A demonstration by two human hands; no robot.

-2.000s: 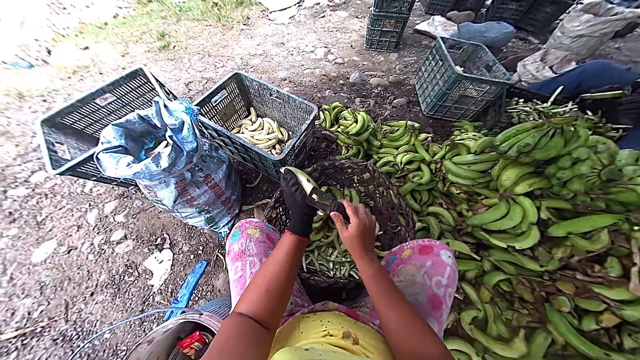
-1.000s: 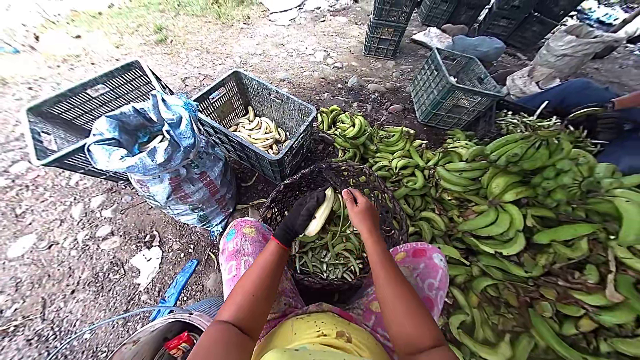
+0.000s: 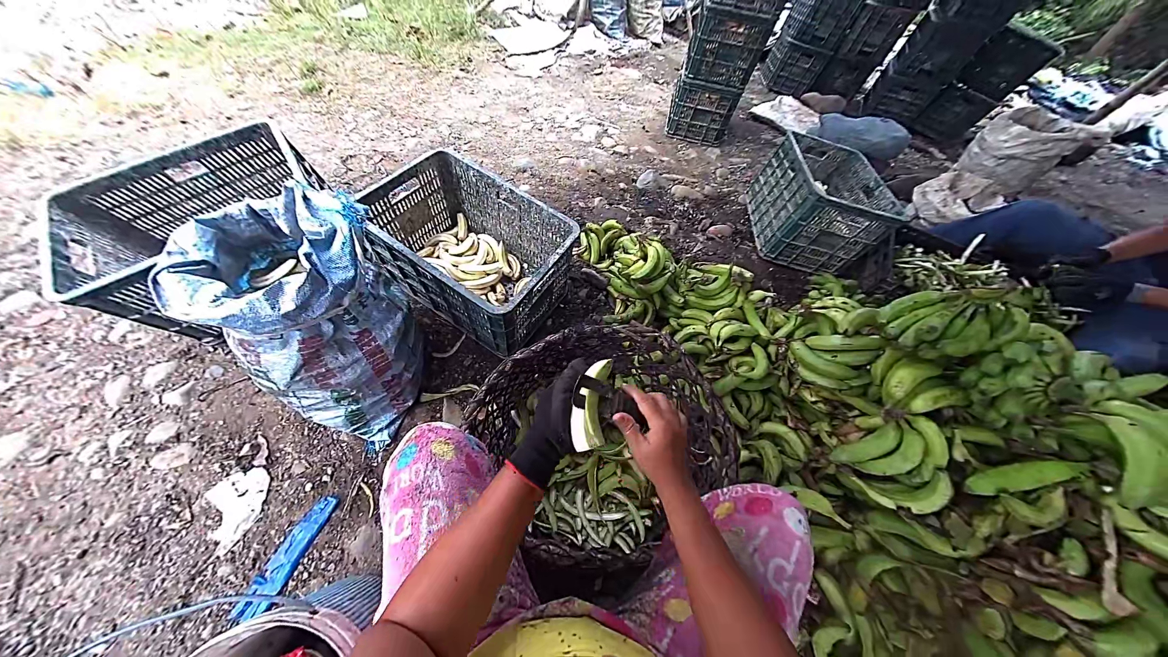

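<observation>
Wearing a black glove, my left hand (image 3: 551,422) holds a partly peeled green plantain (image 3: 591,411) upright over a dark woven basket (image 3: 497,388). Pale flesh shows along one side of the fruit, with green peel on the other. My bare right hand (image 3: 659,436) is just right of it, with thumb and index finger apart and the other fingers curled around something dark, perhaps a tool handle. Plantain peels (image 3: 598,511) lie inside the basket between my knees. Peeled plantains (image 3: 474,260) rest in a dark plastic crate (image 3: 538,214) beyond.
A large heap of green plantains (image 3: 899,447) spreads to the right. A blue woven sack (image 3: 319,356) stands at left by another crate (image 3: 100,214). Further crates (image 3: 821,214) and stacked crates (image 3: 721,68) stand behind. Another person's gloved hand (image 3: 1090,283) is at far right.
The plantain tilted over the basket one second ago is now held more upright, with pale flesh showing. My right hand has come away from the fruit a little.
</observation>
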